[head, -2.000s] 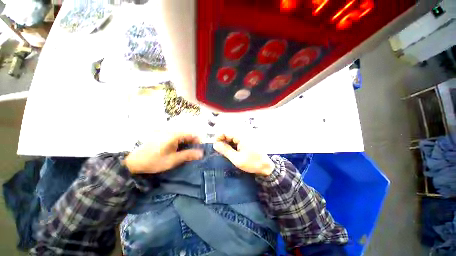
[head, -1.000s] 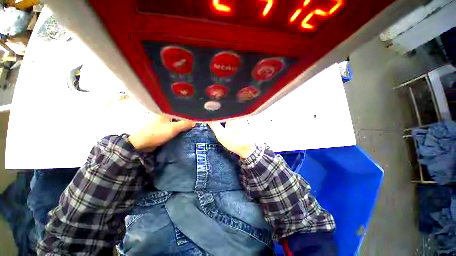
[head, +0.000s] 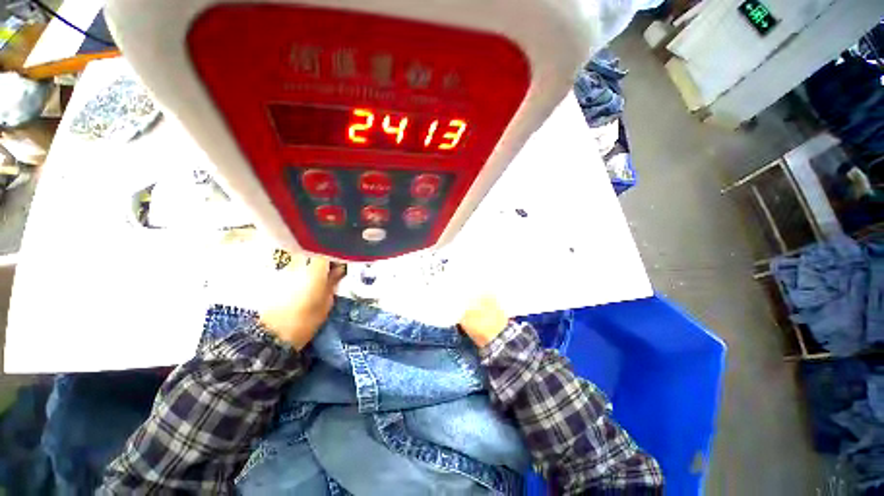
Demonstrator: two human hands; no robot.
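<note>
The blue jeans (head: 417, 373) lie on my lap, with the waistband (head: 397, 322) against the table's near edge. My left hand (head: 299, 305) is over the waistband's left part, its fingertips by a small dark spot below the machine head; its grip is unclear. My right hand (head: 485, 318) holds the waistband's right part, its fingers washed out by glare. The white button-attaching machine (head: 359, 136) with red front looms above, its counter reading 2413. Small dark bits (head: 368, 274) lie under the head. The dies are not clearly seen.
The white table (head: 97, 291) spreads around the machine. Bags of speckled contents (head: 116, 105) and a black curved item (head: 142, 206) are at left. A blue bin (head: 645, 387) stands right of my lap. Denim hangs on a rack (head: 834, 291) at far right.
The view has shifted, showing the whole panel. The counter went from 2412 to 2413. My hands have moved apart, and the waistband is spread wider between them.
</note>
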